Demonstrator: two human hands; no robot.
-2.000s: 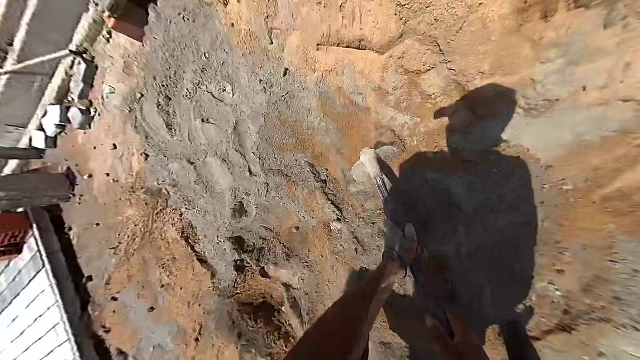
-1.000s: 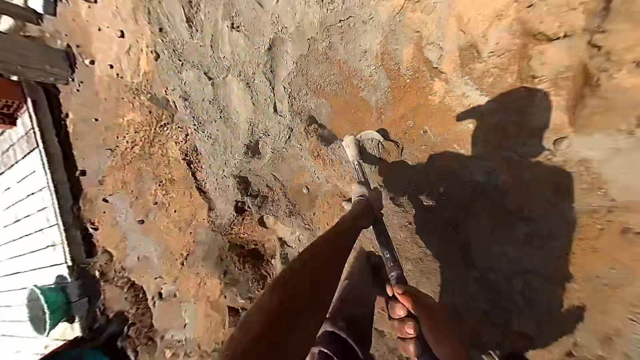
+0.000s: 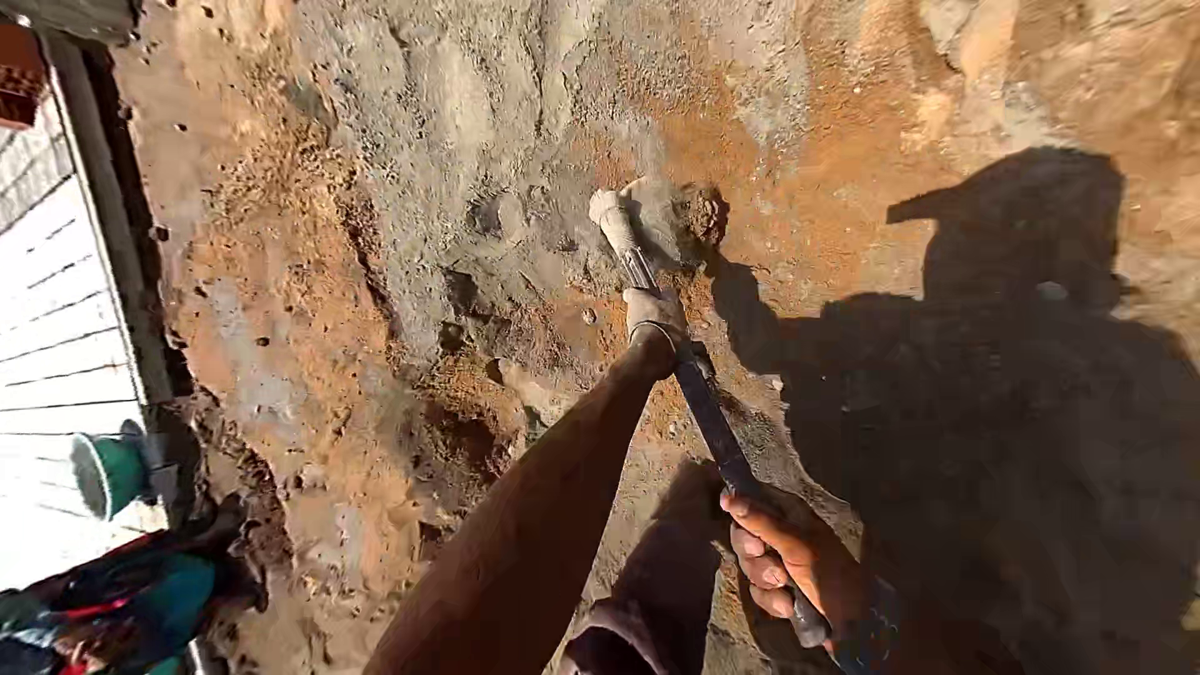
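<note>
A long-handled digging tool point(image 3: 708, 412), likely a hoe, runs from the lower right up to the middle of the view. Its head point(image 3: 614, 217) is caked with pale mud and lies against the wet grey-orange soil point(image 3: 441, 122). My left hand point(image 3: 656, 319), muddy and with a band at the wrist, is closed round the shaft just below the head. Farther down, near the butt end, my right hand point(image 3: 783, 562) grips the same handle. A clod of earth point(image 3: 703, 214) lies just right of the tool's head.
At the left stands a pale slatted or block surface point(image 3: 66, 347) with a dark edge. A green bucket point(image 3: 111, 476) lies tilted by it. Another person in teal and dark clothing point(image 3: 169, 600) is at the lower left. Rough pits point(image 3: 469, 436) break the muddy ground. My shadow falls at the right.
My right hand shows plainly on the lower handle since one second ago. The other person has come more into view at the lower left, as the view has shifted.
</note>
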